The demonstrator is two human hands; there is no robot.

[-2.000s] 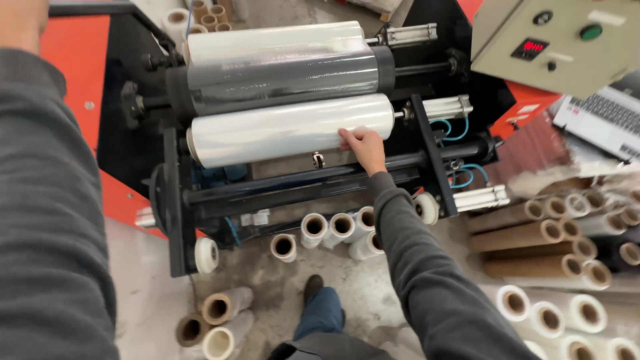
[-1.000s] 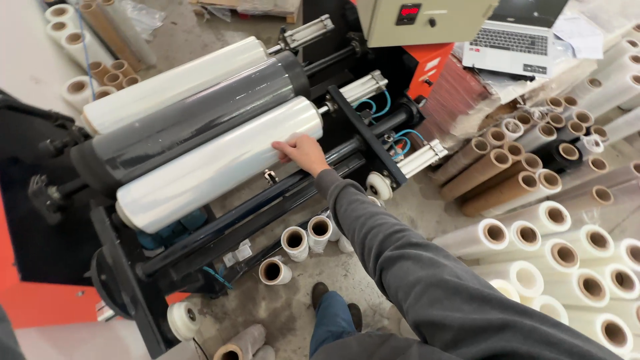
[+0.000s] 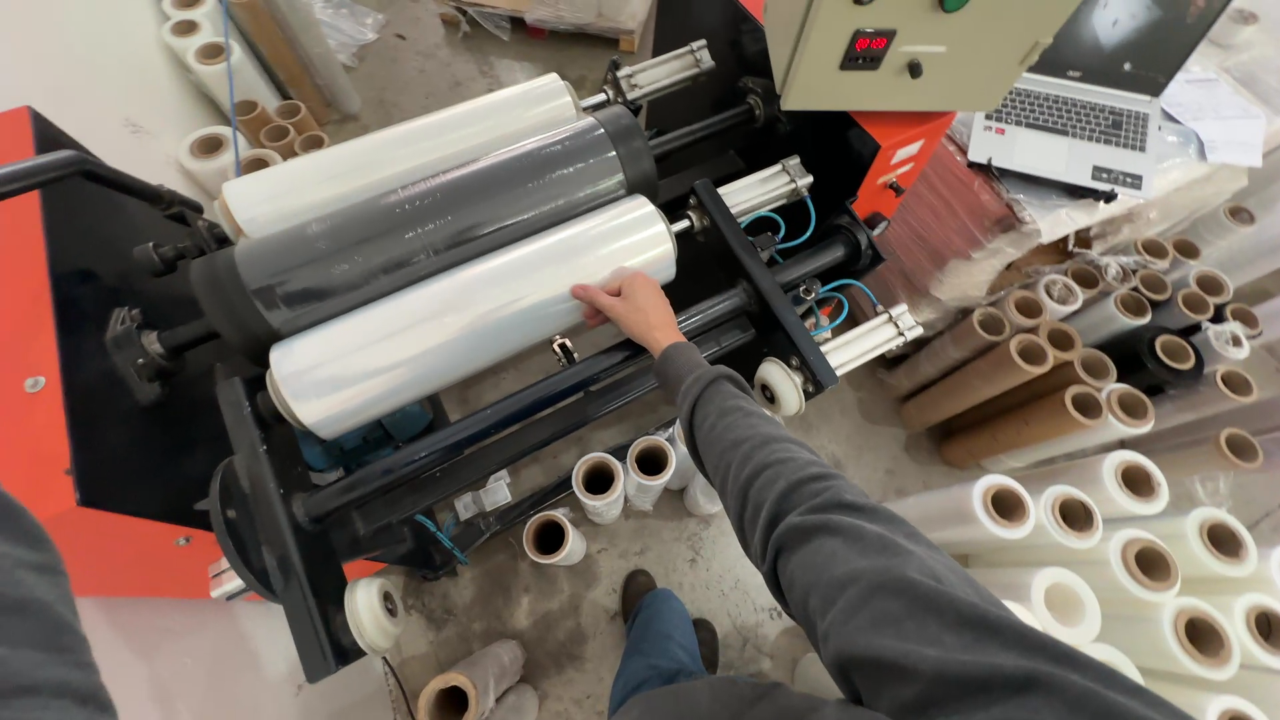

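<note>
My right hand (image 3: 632, 308) rests at the lower right part of the front roll of clear plastic film (image 3: 470, 315), thumb and fingers bent against its surface; whether it pinches the film I cannot tell. Behind that roll lies a dark rubber-ended roller (image 3: 440, 215) wrapped in film, and behind it another roll of clear film (image 3: 400, 155). All three sit side by side across the winding machine. My left hand is out of view; only its grey sleeve (image 3: 45, 620) shows at the left edge.
A control box (image 3: 900, 60) with a red display is at the top. A laptop (image 3: 1070, 125) stands at the upper right. Many film rolls (image 3: 1145, 560) and cardboard cores (image 3: 1030, 355) stand at the right. Pneumatic cylinders (image 3: 870, 340), a black bar (image 3: 500, 425) and white wheels (image 3: 372, 613) edge the machine.
The view has turned and shifted, bringing more of the laptop and the rolls at right into sight. My right hand has stayed at the front film roll.
</note>
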